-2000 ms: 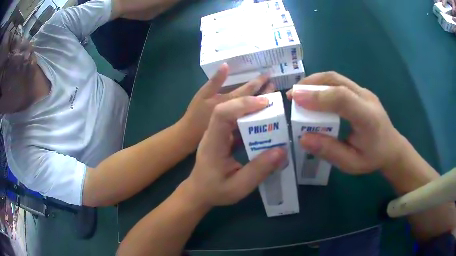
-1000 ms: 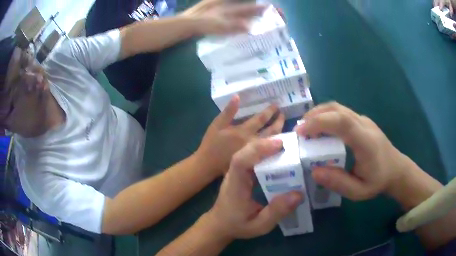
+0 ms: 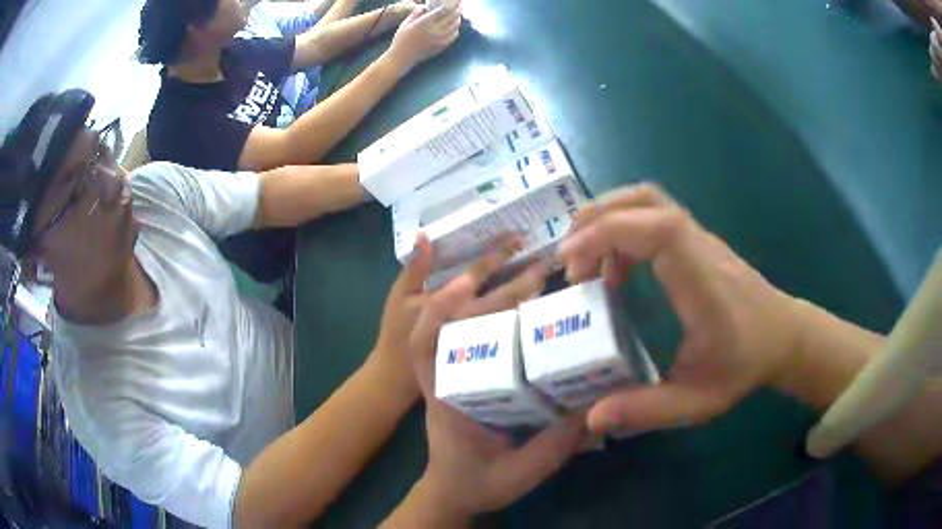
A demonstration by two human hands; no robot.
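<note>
Two white retail cartons with PHICON lettering are held side by side, end faces turned up toward me. My left hand is around the left carton from its left and below. My right hand grips the right carton from its right side, thumb near its lower edge. The cartons touch or nearly touch. Their far ends are hidden. Both hands are bare. Just beyond them, a stack of white cartons lies flat in rows on the dark green table.
A person in a white shirt and dark cap sits at left, one hand against the stack's near side. Another person in a dark shirt sits behind, holding something small. A cream pipe slants at right. Part of a hand shows at top right.
Both cartons have tilted so their printed ends face up and sit closer together. The view has shifted, showing the person in dark. The neighbour's far hand has moved down to behind the stack.
</note>
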